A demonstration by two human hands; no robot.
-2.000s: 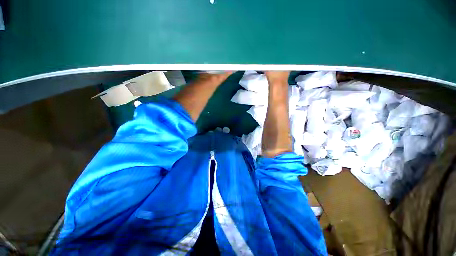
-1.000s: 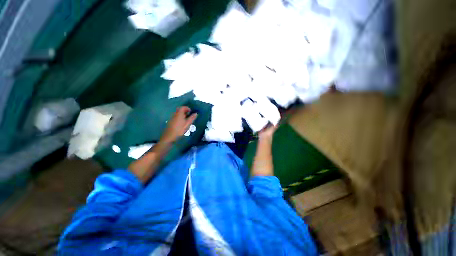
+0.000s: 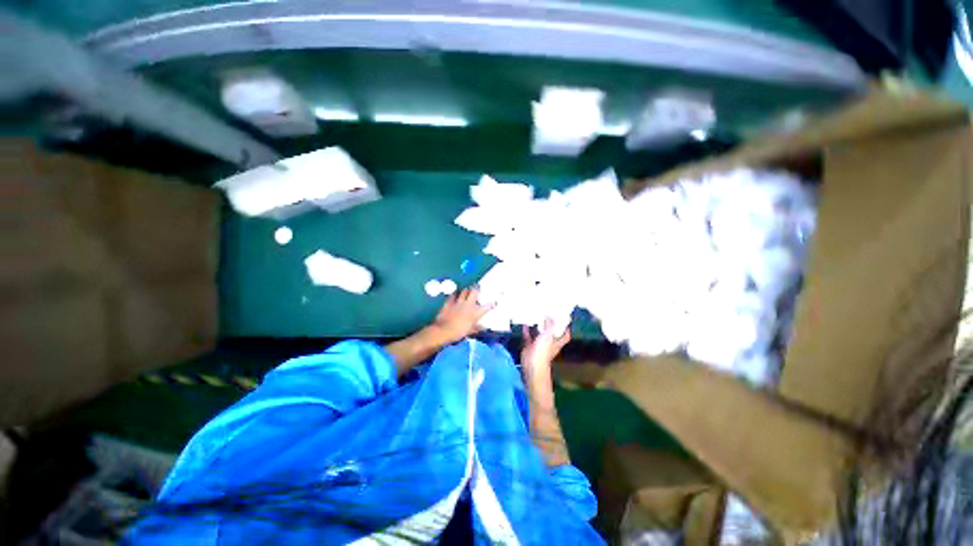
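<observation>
A heap of small white pieces (image 3: 565, 251) lies on the green bench (image 3: 405, 229) and runs right into a large open cardboard carton (image 3: 880, 256). The pieces are overexposed, so their edges blur together. My left hand (image 3: 463, 316) is at the bench's front edge, its fingertips against the heap's near left side. My right hand (image 3: 546, 343) is just right of it, fingers up at the heap's front edge and touching white pieces. Whether either hand grips a piece cannot be told. Two small white discs (image 3: 440, 287) lie just left of my left hand.
A white box (image 3: 304, 183) stands at the bench's back left. A loose white piece (image 3: 339, 273) and another disc (image 3: 283, 235) lie left. More white boxes (image 3: 568, 119) stand farther back. Brown cardboard (image 3: 107, 267) borders the left; a smaller carton (image 3: 667, 496) is low right.
The view has swung round and levelled onto the bench. My left hand has moved right to the heap, and my hands are closer together than one second ago.
</observation>
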